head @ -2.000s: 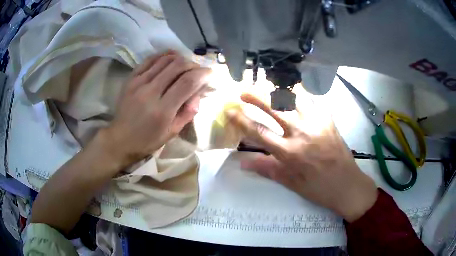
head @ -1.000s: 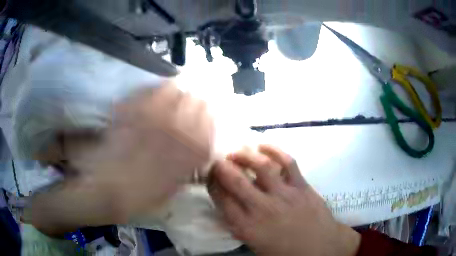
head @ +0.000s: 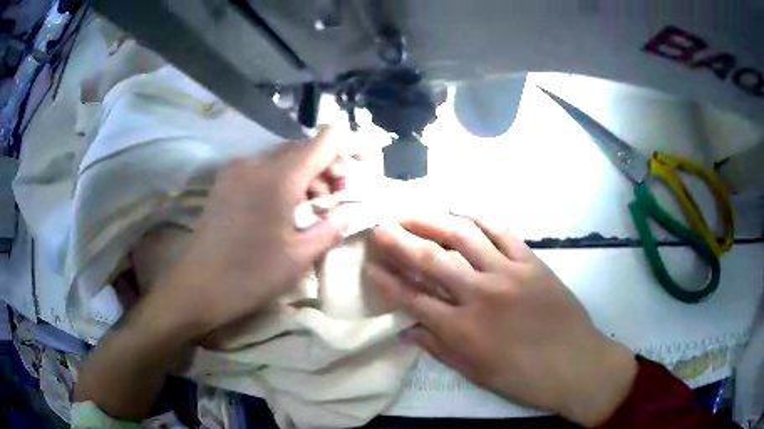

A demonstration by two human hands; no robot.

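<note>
A cream garment piece (head: 335,360) lies bunched under and between my hands and runs off the front edge. White cloth (head: 142,134) joined to it spreads at the left. My left hand (head: 251,226) pinches a fold of the cloth just in front of the presser foot area. My right hand (head: 503,310) holds the cloth's edge, fingertips at the fold beside my left fingers. The sewing machine head (head: 503,42) stands over them, a dark blocky attachment (head: 405,159) hanging right of the needle area. Glare hides the needle and the cloth edge there.
Scissors (head: 678,226) with a green and a yellow handle loop lie right of the needle, blades pointing back left. A printed ruler (head: 704,352) runs along the front edge of the white table (head: 570,276). More cloth hangs below at the left.
The cream cloth has come forward and bunches nearer the front edge. My right hand has moved from beside the foot to the cloth in front. The left hand's blur has lessened.
</note>
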